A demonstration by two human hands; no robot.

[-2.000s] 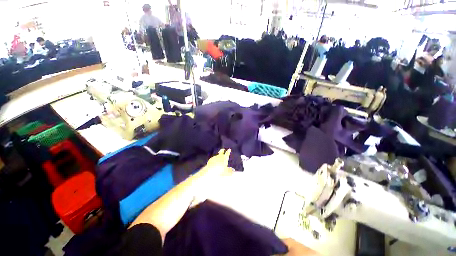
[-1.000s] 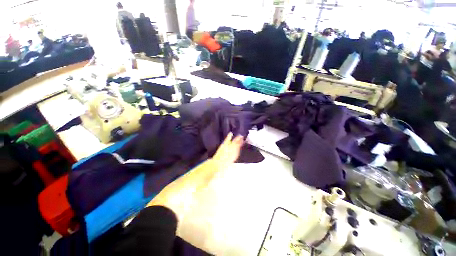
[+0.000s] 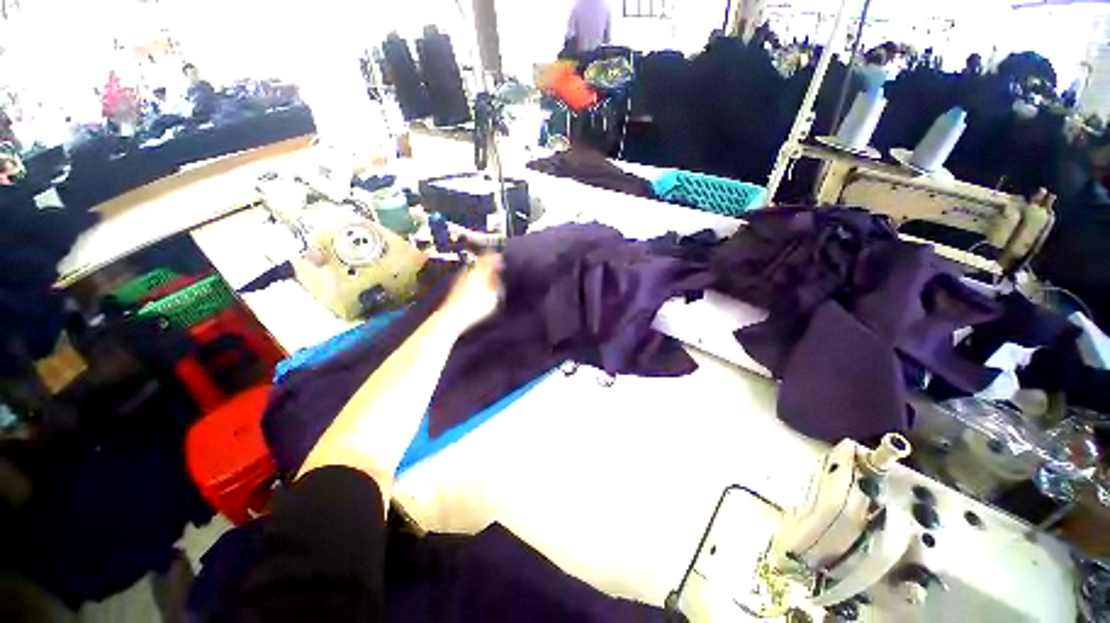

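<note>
My left hand (image 3: 478,287) reaches over the dark purple cloth pile (image 3: 536,323) left of the machine; it is blurred, and whether it grips cloth cannot be told. My right hand is not in view. A dark garment panel (image 3: 487,572) lies at the bottom edge near my lap. The white sewing machine head (image 3: 901,535) is at the lower right, with its needle area at its left end. A second crumpled purple heap (image 3: 791,262) lies behind the machine, with a rounded piece (image 3: 840,377) hanging forward.
Blue material (image 3: 477,424) shows under the left pile. A cream-green machine (image 3: 359,256) stands at the far left. Red stool (image 3: 231,450) and green basket (image 3: 195,304) are low at left. A teal basket (image 3: 712,192), thread cones (image 3: 861,119) and clear plastic (image 3: 1029,444) are behind.
My left hand has moved left and back, from the pile's front edge onto its far left part. The white-edged strip on the left pile no longer shows. My right hand's skin at the bottom edge has left view.
</note>
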